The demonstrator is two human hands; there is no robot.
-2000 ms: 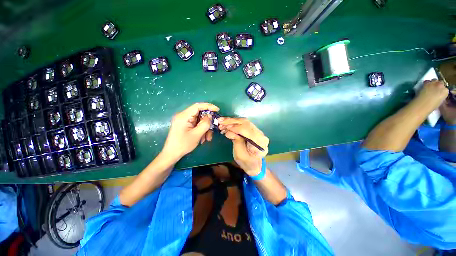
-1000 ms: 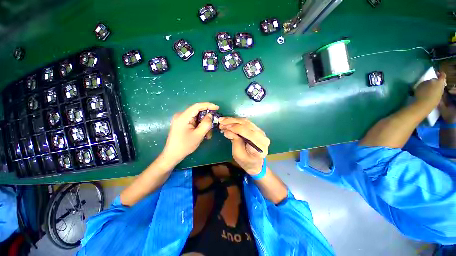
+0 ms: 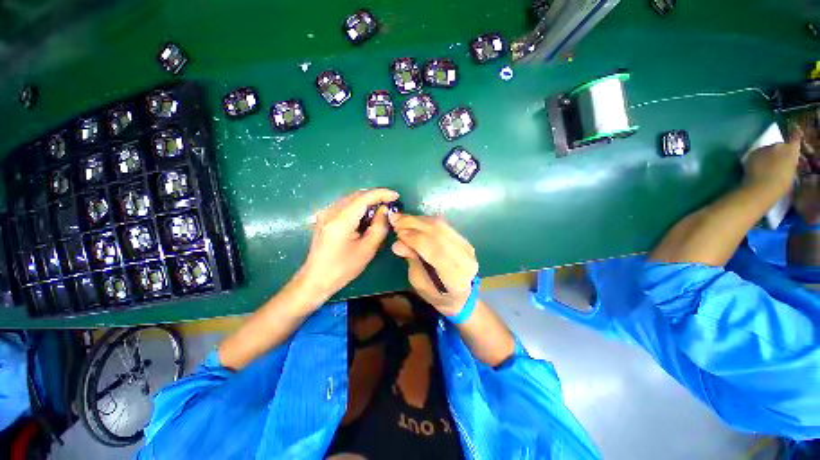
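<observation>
My left hand [image 3: 340,241] holds a black electronic module [image 3: 370,214] above the front part of the green bench, and its fingers cover most of it. My right hand [image 3: 438,260] holds a slim black tool [image 3: 433,274] like a pen, with a light blue band at the wrist. Its fingertips meet the module's right side. The tool's tip is hidden between the fingers. More modules of the same kind lie loose on the bench, such as one nearby [image 3: 461,164].
A black tray [image 3: 225,225] with modules in many pockets is at left. A white-green wire spool [image 3: 604,108] on a dark stand is right of centre, with a thin strand running right. A metal post [image 3: 566,31] rises at top. Another person's arm [image 3: 719,211] reaches in at right.
My right hand has turned a little and moved slightly left, and the tool now points more steeply down. The module in my left hand is more covered. Loose modules at the top have shifted left.
</observation>
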